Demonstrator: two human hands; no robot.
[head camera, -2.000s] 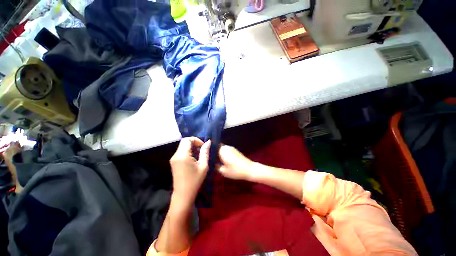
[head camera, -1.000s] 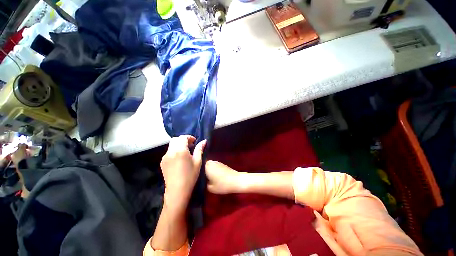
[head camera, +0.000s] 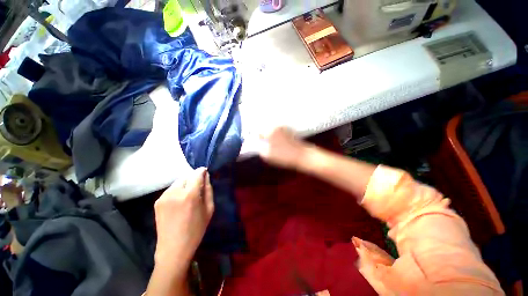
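A navy garment (head camera: 211, 110), bright blue under the lamp, runs from the needle area (head camera: 231, 43) down over the table's front edge, with its lower part hanging over my red-covered lap. My left hand (head camera: 188, 208) pinches the garment's fold just below the table edge. My right hand (head camera: 281, 147) is blurred, at the table's front edge to the right of the garment and apart from it; its fingers cannot be made out clearly.
The white table (head camera: 347, 98) bears a brown phone-like case (head camera: 323, 39) and the machine head (head camera: 382, 17). A neon green piece (head camera: 173, 18) is left of the needle. Grey and navy garments (head camera: 75, 248) heap at left, beside a yellowish machine (head camera: 26, 130). An orange crate (head camera: 472, 179) stands at right.
My right hand has left the fold and moved up and right to the table edge. My left hand has shifted slightly left and down, still on the cloth. The view has shifted slightly.
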